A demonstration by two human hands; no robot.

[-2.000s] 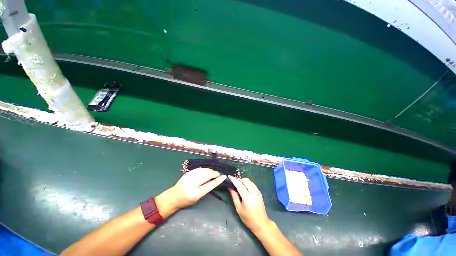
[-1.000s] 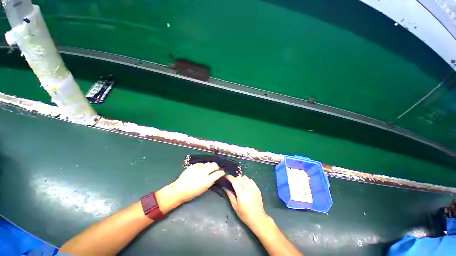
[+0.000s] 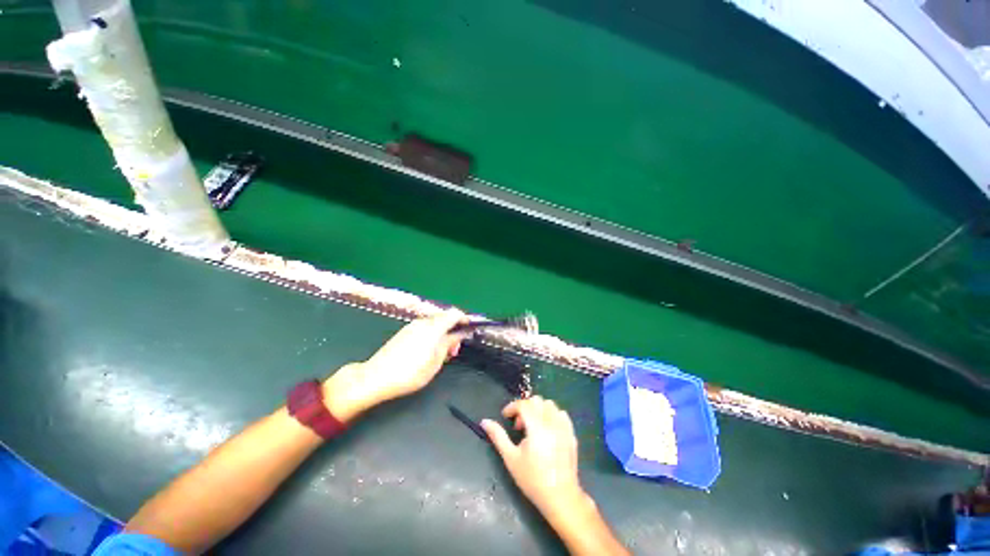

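My left hand (image 3: 410, 361) is at the bench edge, closed on part of a bundle of thin black cables (image 3: 494, 324). Their pale ends fan out to the right over the edge. The rest of the bundle (image 3: 497, 367) lies on the bench just below, with copper-coloured ends at its right. My right hand (image 3: 543, 447) is low over the bench, right of and below the bundle, thumb and index finger apart, and I see nothing held in it. A thin dark stick (image 3: 467, 421) lies at its thumb tip; whether they touch is unclear.
A blue bin (image 3: 660, 424) with pale flat contents (image 3: 654, 426) stands right of my right hand. Beyond the worn edge (image 3: 358, 291) is the green conveyor (image 3: 391, 261) with a phone unit (image 3: 230, 179) beside a wrapped post (image 3: 152, 152). A blue sleeve (image 3: 972, 534) is at far right.
My hands were together over the bundle and are now apart. My left hand has lifted some cables up to the edge. My right hand has moved down, baring the stick. The view has shifted slightly.
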